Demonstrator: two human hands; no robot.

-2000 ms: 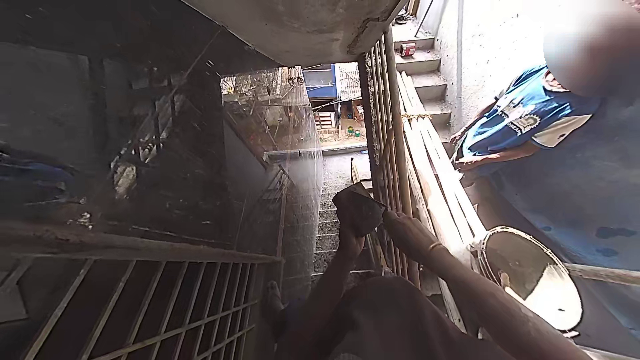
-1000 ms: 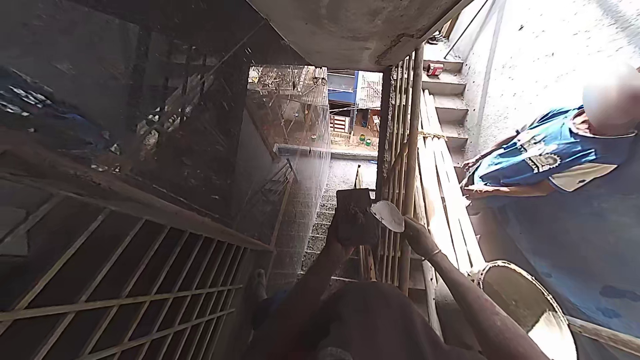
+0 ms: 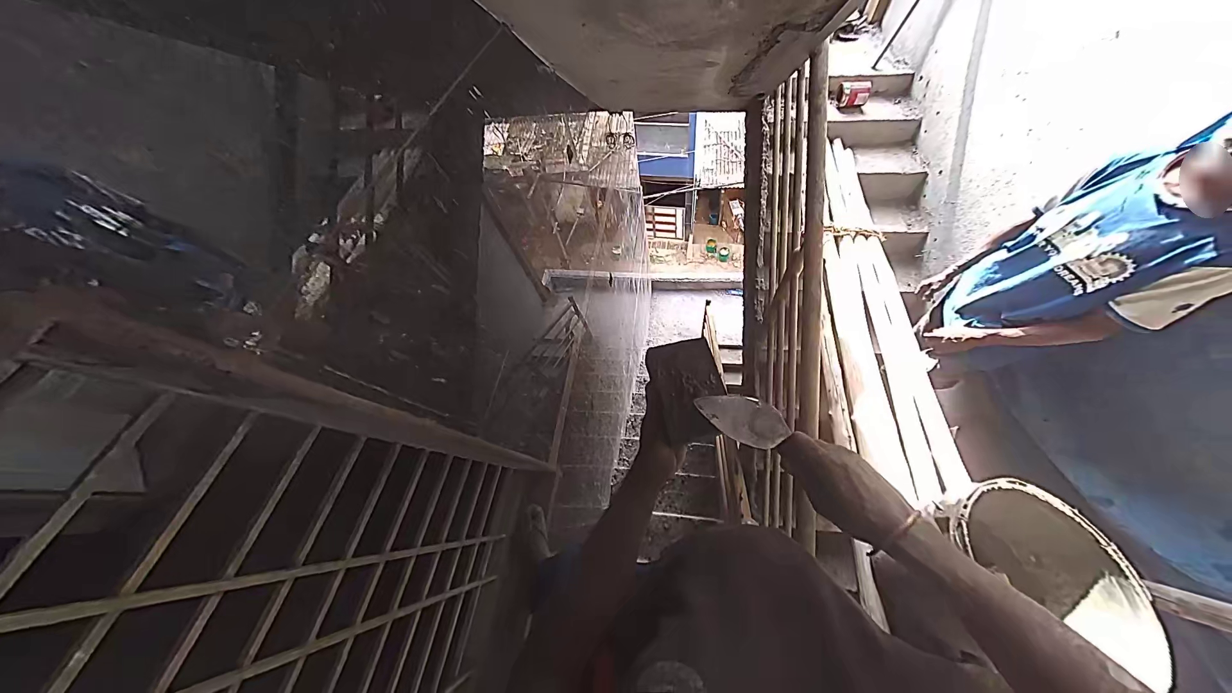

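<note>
Near the middle of the head view, my left hand (image 3: 662, 438) grips a dark brick (image 3: 685, 380) from its left and lower side. My right hand (image 3: 807, 460) is shut on a trowel, whose handle is mostly hidden by the fingers. The pale metal blade of the trowel (image 3: 743, 421) points left, its tip over the brick's lower right part; whether it touches is not certain. At the lower right, beyond my right forearm, is a round pan (image 3: 1044, 544) with grey material in it.
Metal railings (image 3: 289, 577) run along the left. Bamboo poles (image 3: 885, 356) lean beside the concrete stairs (image 3: 881, 159) at right. A co-worker in a blue shirt (image 3: 1088, 260) is at the far right. More steps descend below my hands, and a concrete slab (image 3: 664, 58) hangs overhead.
Two seconds ago the trowel blade was hardly visible; now it shows broadly beside the brick. The brick has stayed in my left hand. The view has shifted somewhat.
</note>
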